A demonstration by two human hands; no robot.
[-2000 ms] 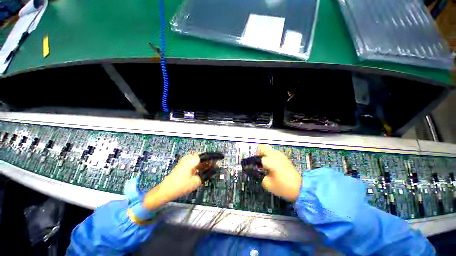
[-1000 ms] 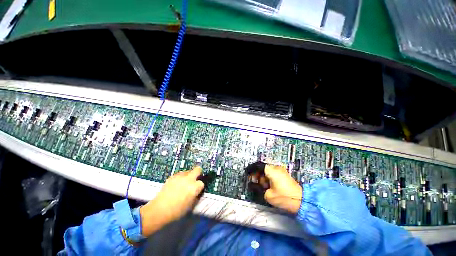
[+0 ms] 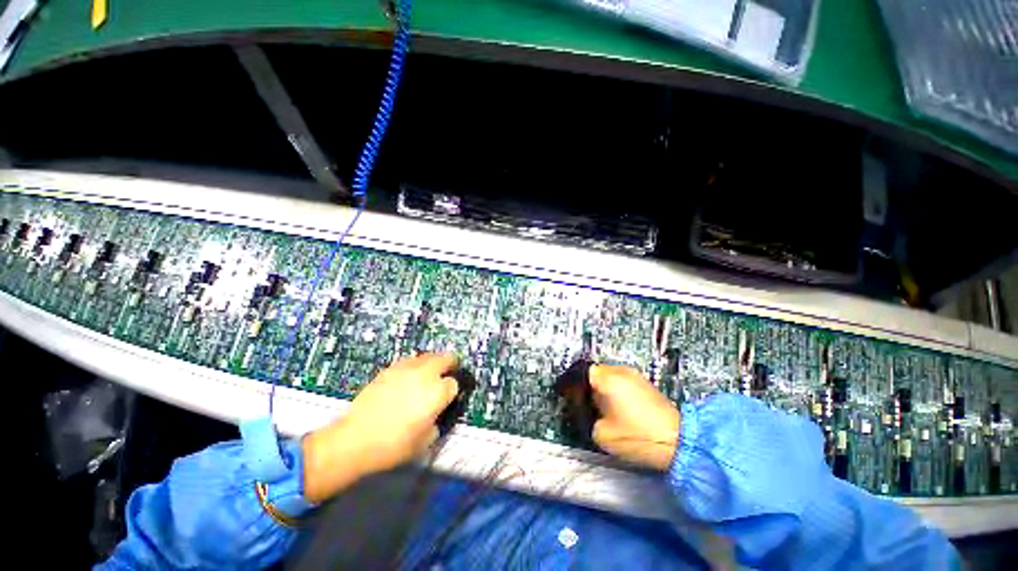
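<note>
Green circuit boards (image 3: 514, 335) lie edge to edge in a long band across the view. My left hand (image 3: 391, 418) is over the near edge of the band, left of centre, its fingers bent and dark cots on the fingertips. My right hand (image 3: 625, 413) is over the boards right of centre, its black-covered fingertips close together and pointing left. The fingertips are dark and blurred, so I cannot tell whether either hand holds a part. Black upright parts (image 3: 271, 288) stand on boards to the left.
White rails (image 3: 491, 257) edge the boards. A blue coiled cord (image 3: 380, 123) hangs from the green bench (image 3: 279, 16), its thin end crossing the boards. A long tray (image 3: 525, 226) and a parts bin (image 3: 770, 251) lie under the bench. Clear plastic trays (image 3: 960, 61) lie on top.
The boards appear higher and the bench is more cut off. My left hand has moved down to the near rail since the earliest frame. My right hand has moved slightly down.
</note>
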